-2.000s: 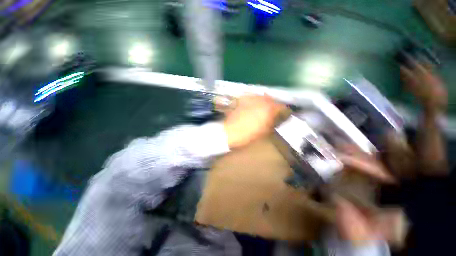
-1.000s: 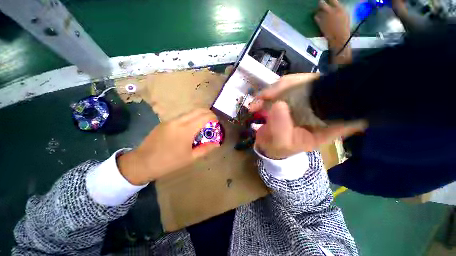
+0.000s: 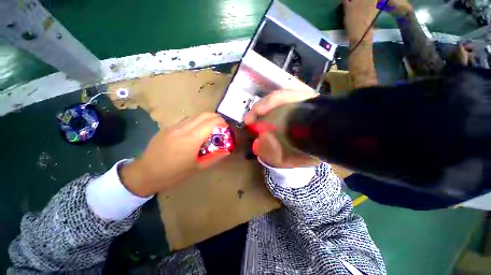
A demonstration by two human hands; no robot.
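My left hand (image 3: 169,153) holds a round LED circuit board (image 3: 217,140), glowing red and white, over the cardboard mat (image 3: 210,201). The board's underside is hidden. My right hand (image 3: 280,131) is around the tan grip of the electric screwdriver (image 3: 387,134), whose thick black barrel is blurred across the right side. The screwdriver's tip is blurred, between the board and the front of the screw feeder (image 3: 234,105). A second round board (image 3: 79,123) sits at the left on the dark green bench, its pale wire leading to a small white disc (image 3: 123,93).
A white metal edge rail (image 3: 156,63) runs behind the work, with an upright post (image 3: 48,40) at the upper left. The green belt (image 3: 161,24) lies beyond. Other people's hands and forearms (image 3: 362,45) are at the upper right, near a dark cable.
The earliest frame is heavily blurred. Since the middle frame, the view has shifted slightly, the screwdriver's barrel has tilted and fills more of the right side, and the held board's glow has turned redder.
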